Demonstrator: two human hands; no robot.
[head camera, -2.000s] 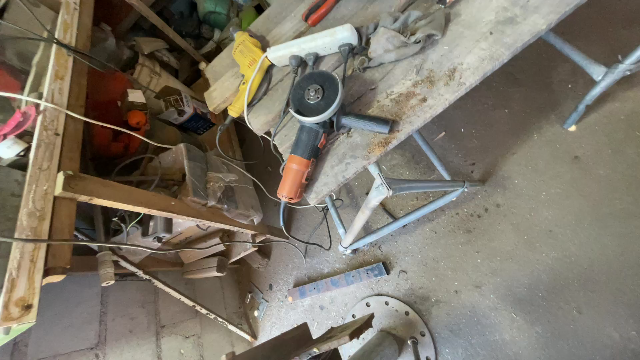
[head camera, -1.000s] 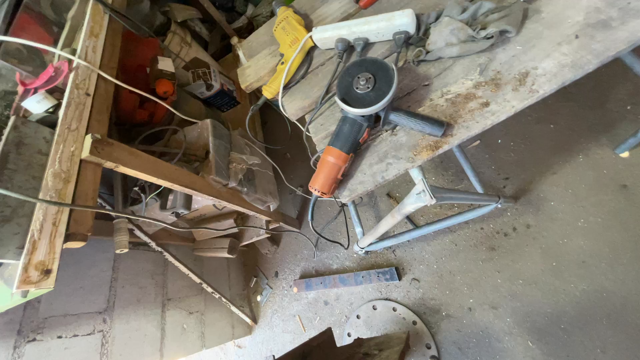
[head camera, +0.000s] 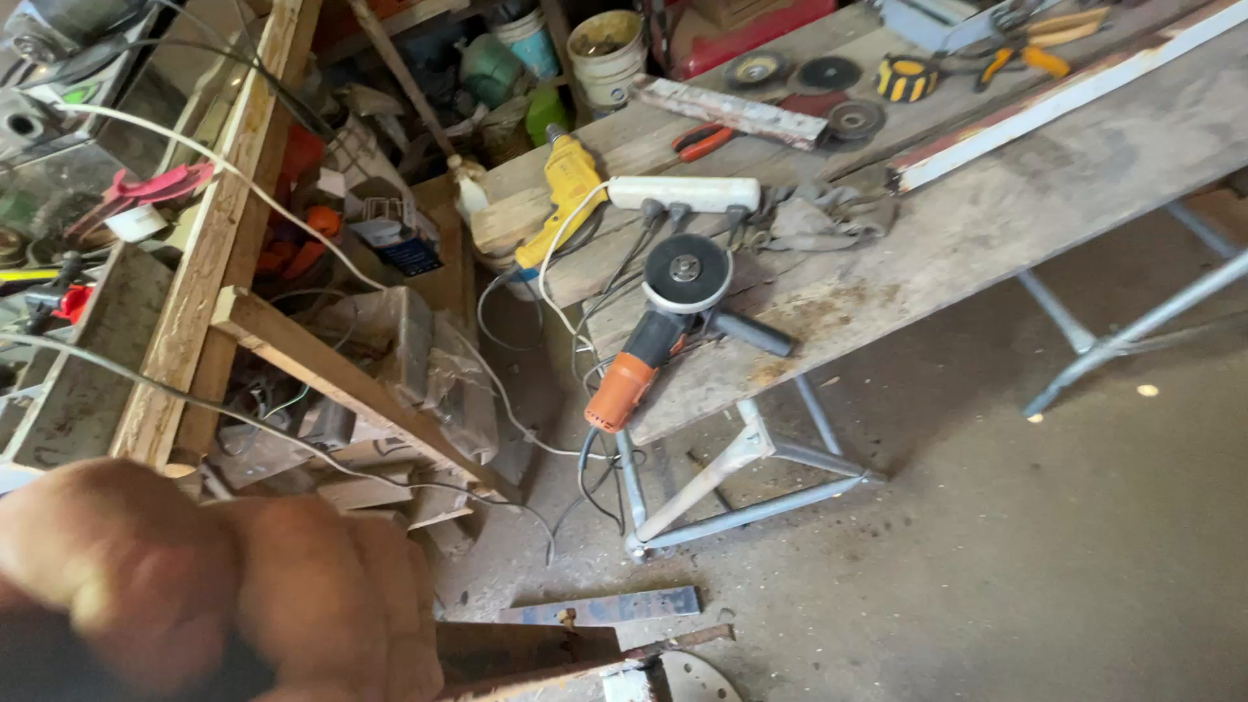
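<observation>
What looks like my left hand (head camera: 234, 585) is large and blurred at the lower left, very near the camera. Its fingers are curled, and something dark lies against it at the bottom edge; whether it grips this is unclear. My right hand is out of view. On the plank table, an orange and black angle grinder (head camera: 639, 361) lies with its disc (head camera: 688, 273) facing up and its side handle pointing right. Behind it are a white power strip (head camera: 682, 193) with plugs in it, a yellow power drill (head camera: 565, 200) and a grey cloth (head camera: 824, 216).
A wooden frame (head camera: 283, 361) stands left, crossed by loose cables. Metal trestle legs (head camera: 702, 487) support the table. A flat steel bar (head camera: 604, 604) and a flange with holes (head camera: 697, 678) are low in view. Discs, pliers, a tape measure (head camera: 907, 78) and a long metal bar (head camera: 1063, 93) lie on the table.
A hand has come into view at the lower left. The view has shifted, showing more of the table's far side. The grinder lies as before.
</observation>
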